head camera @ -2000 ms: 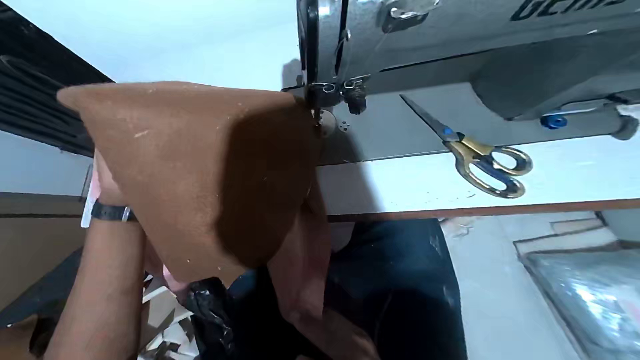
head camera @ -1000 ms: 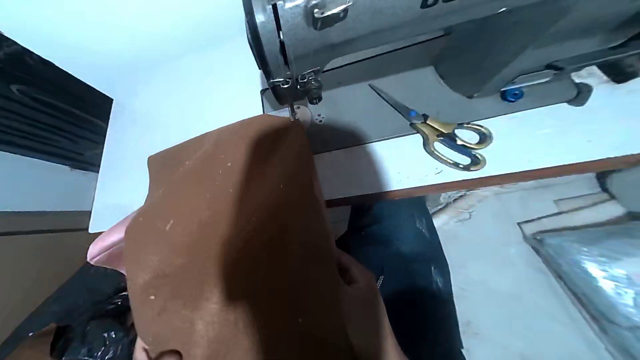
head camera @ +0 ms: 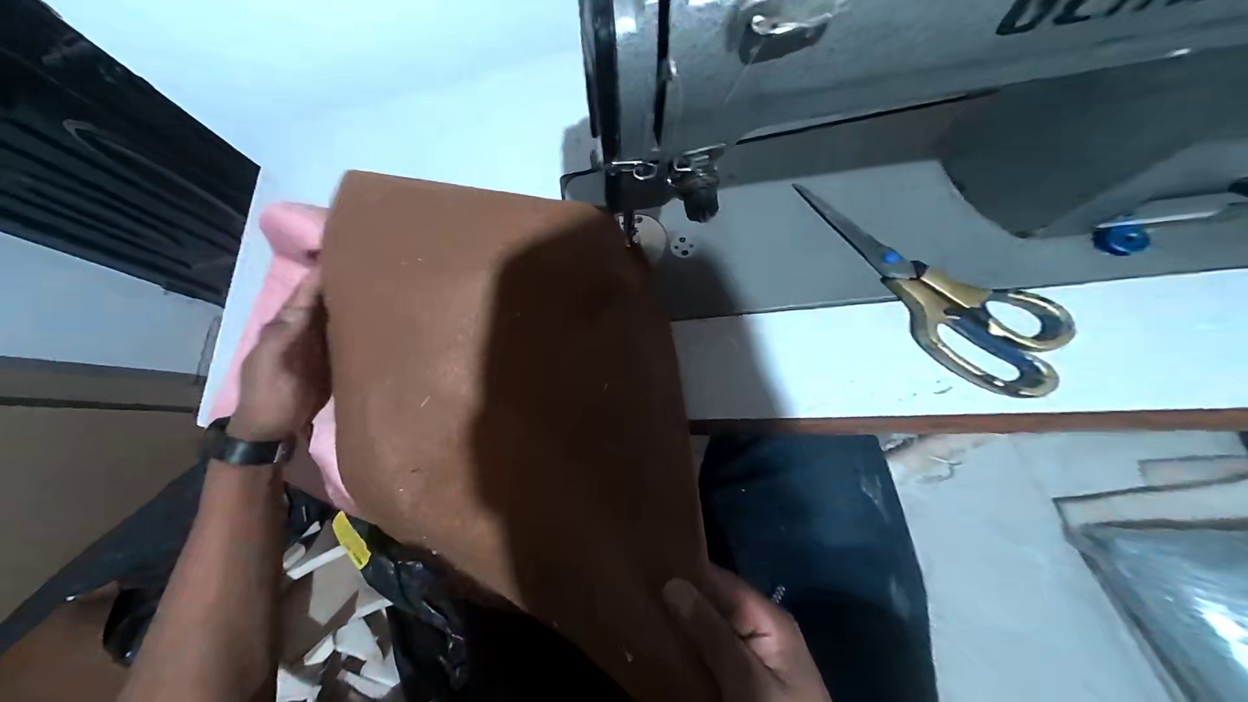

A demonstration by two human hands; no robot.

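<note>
A large brown leather-like piece [head camera: 419,331] spans the middle of the head view, its upper right corner beside the needle and presser foot of a sewing machine [head camera: 838,58]. My left hand [head camera: 283,366], with a dark band at the wrist, grips the left edge together with pink material [head camera: 292,234] lying behind it. The fingers of that hand are partly hidden. My right hand [head camera: 746,634] holds the lower right edge, thumb on top. Scissors with gold and black handles [head camera: 936,292] lie to the right, blades on the machine bed, handles on the white table.
The white table's front edge [head camera: 975,421] runs below the scissors. A black ribbed object [head camera: 107,166] stands at the upper left. Below are a black plastic bag [head camera: 419,604] with pale scraps [head camera: 341,643] near it, and a clear plastic-wrapped item [head camera: 1180,585] on the floor at right.
The brown piece has turned, and its corner remains near the needle. My left hand, hidden a second ago behind the piece, now shows at its left edge. More pink material is visible.
</note>
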